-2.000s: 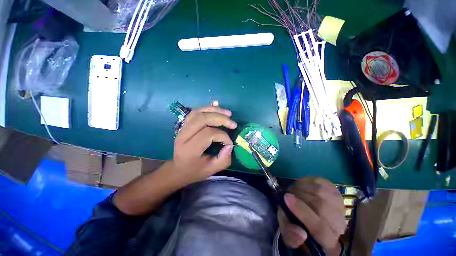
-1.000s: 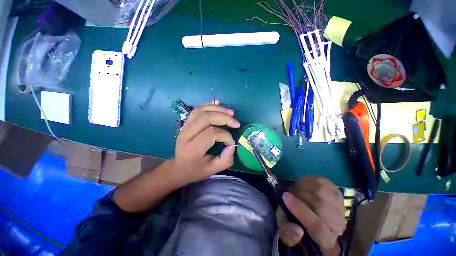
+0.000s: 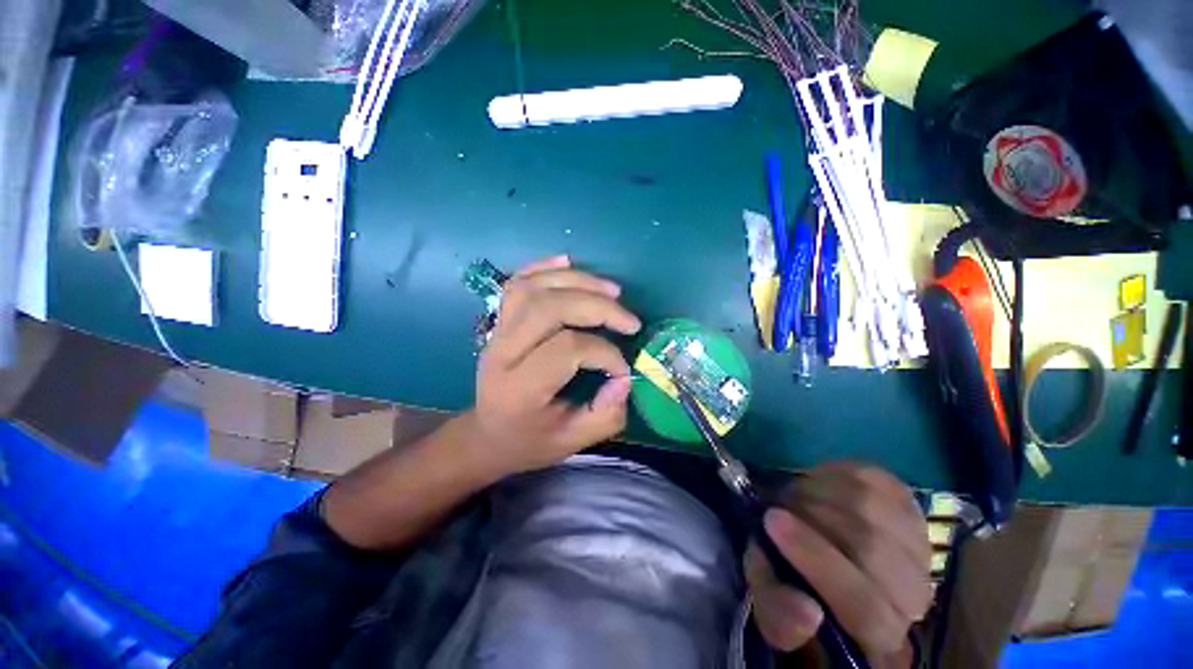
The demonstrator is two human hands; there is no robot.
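Note:
A small green circuit board (image 3: 708,376) lies on a round bright green holder (image 3: 663,416) with a yellowish strip across it. My right hand (image 3: 844,562) holds the black handle of a soldering iron (image 3: 735,473); the iron's tip is at the left part of the board. My left hand (image 3: 560,363) is just left of the holder, thumb and forefinger pinched on a short thin pale strand, likely solder wire (image 3: 640,378). Whether the strand touches the board is too small to tell. Small green boards (image 3: 485,278) lie partly behind my left hand.
Blue-handled tools (image 3: 795,281), white strips with leads (image 3: 857,216), an orange and black tool (image 3: 972,366) and a tape roll (image 3: 1062,395) lie right. A white bar (image 3: 615,101) lies at the back. A white housing (image 3: 302,235) and clear plastic bag (image 3: 155,163) lie left.
The whole view has shifted, so the bench and both hands appear slightly farther right. The hands, iron and board keep nearly the same places relative to each other.

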